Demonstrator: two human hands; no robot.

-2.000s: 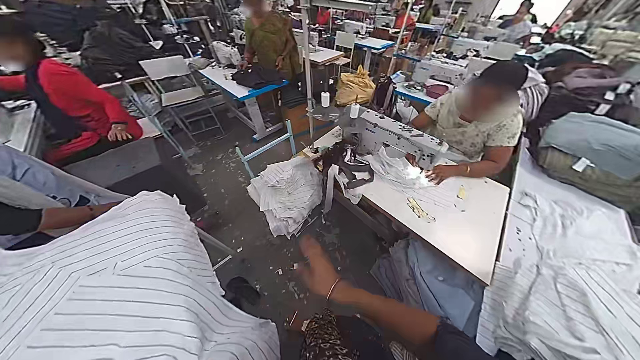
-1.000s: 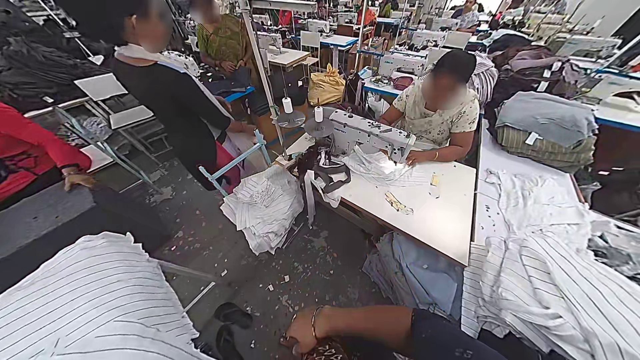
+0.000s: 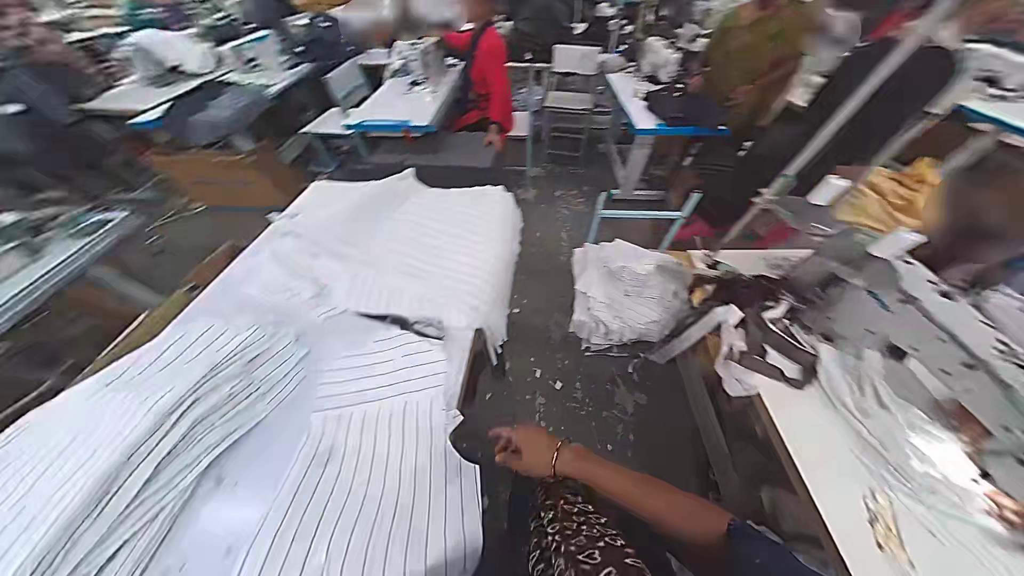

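Note:
My right hand (image 3: 524, 450), with a bangle at the wrist, hangs over the dark floor with its fingers loosely bent and nothing seen in it. Nearest to it, at its left, is white pinstriped fabric (image 3: 376, 480) lying on a table; hand and fabric appear apart. More striped cloth, gathered in folds (image 3: 200, 424), lies at the left, and a stack of striped white pieces (image 3: 416, 248) covers the table's far end. A dark-handled tool, perhaps scissors (image 3: 404, 324), is partly hidden among the cloth. My left hand is out of view.
At the right stands a sewing table (image 3: 808, 448) with a blurred machine, dark and white strips (image 3: 768, 352) and a co-worker's fingers at its edge. A bundle of striped pieces (image 3: 628, 296) hangs beside it. A floor aisle (image 3: 552, 264) runs between the tables. Co-workers are farther back.
The view has swung strongly to the left, bringing the cloth-covered table into the middle. The co-worker in black, upright near the blue stand one second ago, now shows blurred behind the pole.

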